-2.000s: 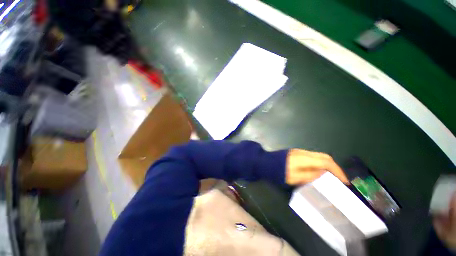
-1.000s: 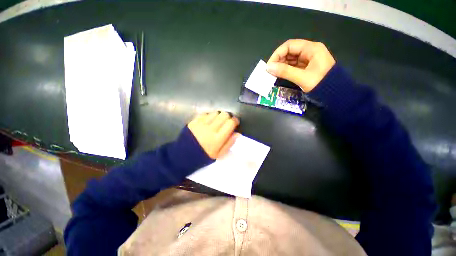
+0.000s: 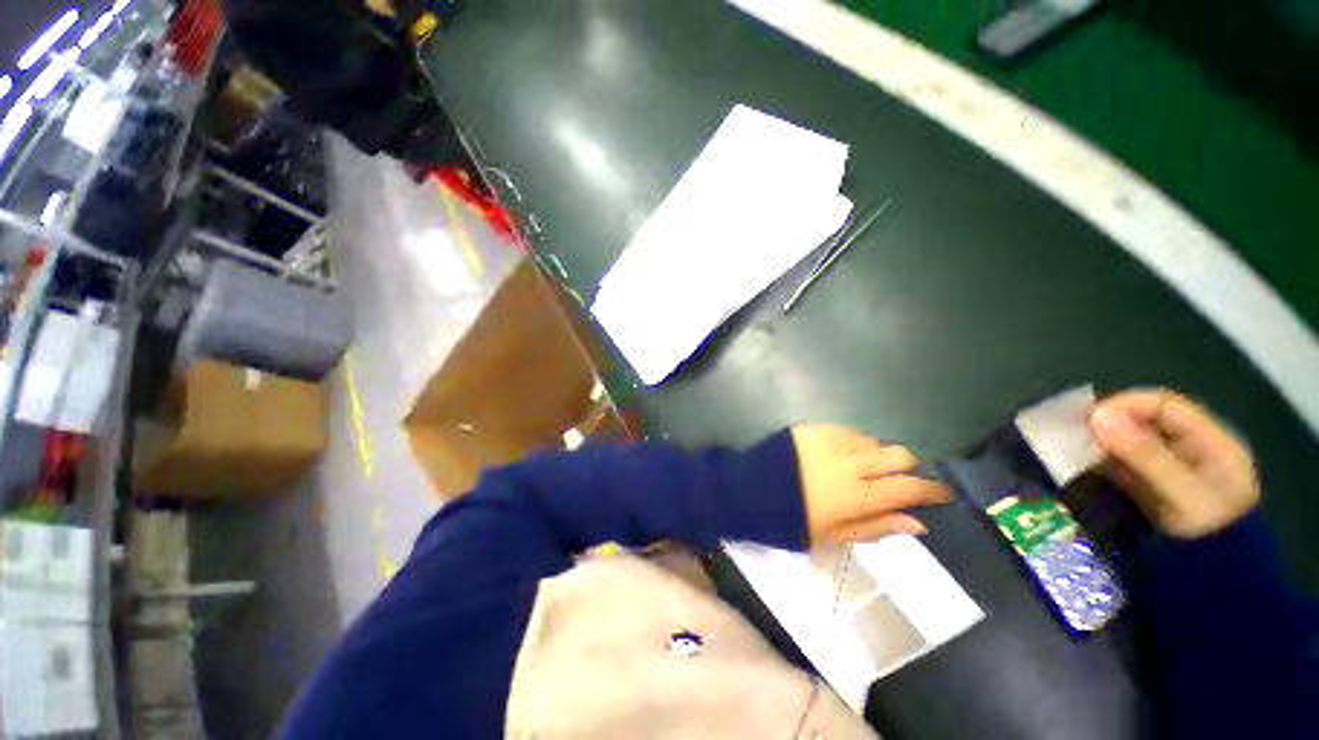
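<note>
My right hand (image 3: 1179, 460) pinches a pale grey-white pad (image 3: 1060, 431) by its corner, over one end of a flat black handheld unit. The unit's green circuit board (image 3: 1034, 523) and silvery-violet patterned section (image 3: 1079, 583) face up. My left hand (image 3: 868, 486) lies flat over the upper edge of a creased white backing sheet (image 3: 933, 596), fingers extended toward the unit's pad end. Grey rectangles show on the sheet. Whether the pad touches the unit is unclear.
A stack of white sheets (image 3: 723, 239) lies on the dark green bench, with thin metallic tweezers (image 3: 836, 257) beside it. A white edge strip (image 3: 1013, 130) borders the green conveyor. An open cardboard box (image 3: 506, 383) stands below the bench edge, with shelving at far left.
The view has swung left since one second ago. My left hand's fingers now reach out toward the unit, beyond the sheet. My right hand still pinches the pad over the unit's end.
</note>
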